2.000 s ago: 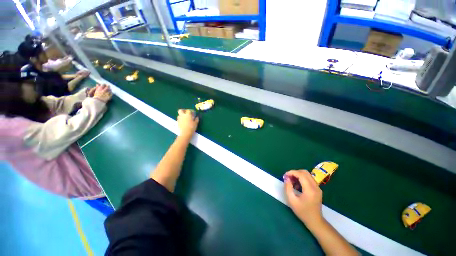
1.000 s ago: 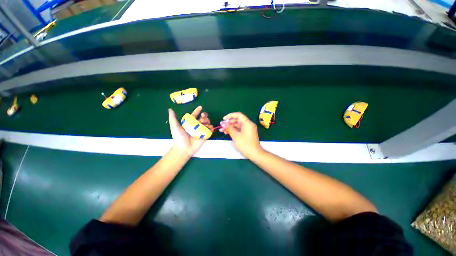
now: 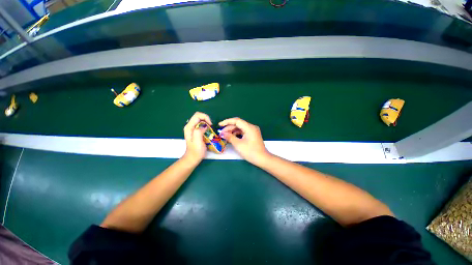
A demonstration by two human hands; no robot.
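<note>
A yellow toy car body shell (image 3: 210, 144) is turned over above the white-silver rail, its hollow side showing dark, blue and red contents. My left hand (image 3: 195, 135) holds it by its left side. My right hand (image 3: 245, 138) is at its right edge, thumb and fingertips close together at the red and blue parts. The fingertips partly hide what they touch, so I cannot tell whether they grip a wire.
More yellow shells lie on the green conveyor belt (image 3: 248, 117), including one near the middle (image 3: 205, 92) and one with red wires (image 3: 300, 111). A grey post (image 3: 437, 130) crosses at right. A bag of tiny gold-tan parts (image 3: 455, 220) lies at lower right.
Since the first frame, my left hand has taken a shell and both hands have come together. Since one second ago, the shell has turned from its domed outside to its hollow side. The belt pieces appear shifted right.
</note>
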